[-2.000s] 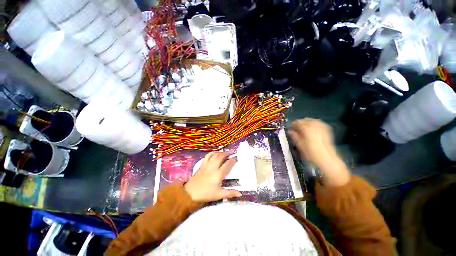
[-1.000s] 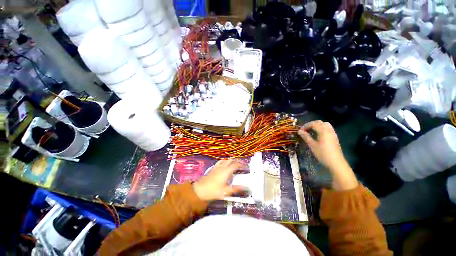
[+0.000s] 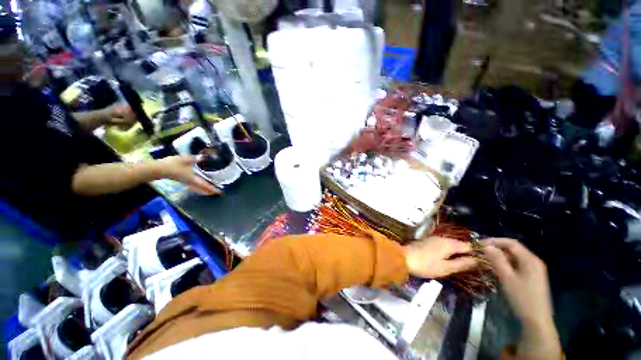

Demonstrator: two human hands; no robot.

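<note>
The bundle of orange and red wire leads [image 3: 343, 219] lies in front of the parts carton [image 3: 379, 205]. My left hand [image 3: 441, 257] reaches across to the right end of the bundle, fingers at the wires. My right hand [image 3: 512, 271] is at the same end, fingertips close to my left fingertips; blur hides whether either holds a wire. A white bracket housing [image 3: 420, 309] lies on the printed sheet below my left hand. The carton holds white fittings and small silver-white parts.
Tall white housing stacks [image 3: 325, 91] stand behind the carton; a shorter one [image 3: 298, 179] is left of it. Black housings [image 3: 555, 176] are heaped right. A blue crate [image 3: 200, 242] holds several part-built units at lower left. Another person's hand [image 3: 184, 173] touches units on the left bench.
The view has turned left, showing the crate and another person. My left hand has moved from the white part on the sheet to the right end of the wires, beside my right hand.
</note>
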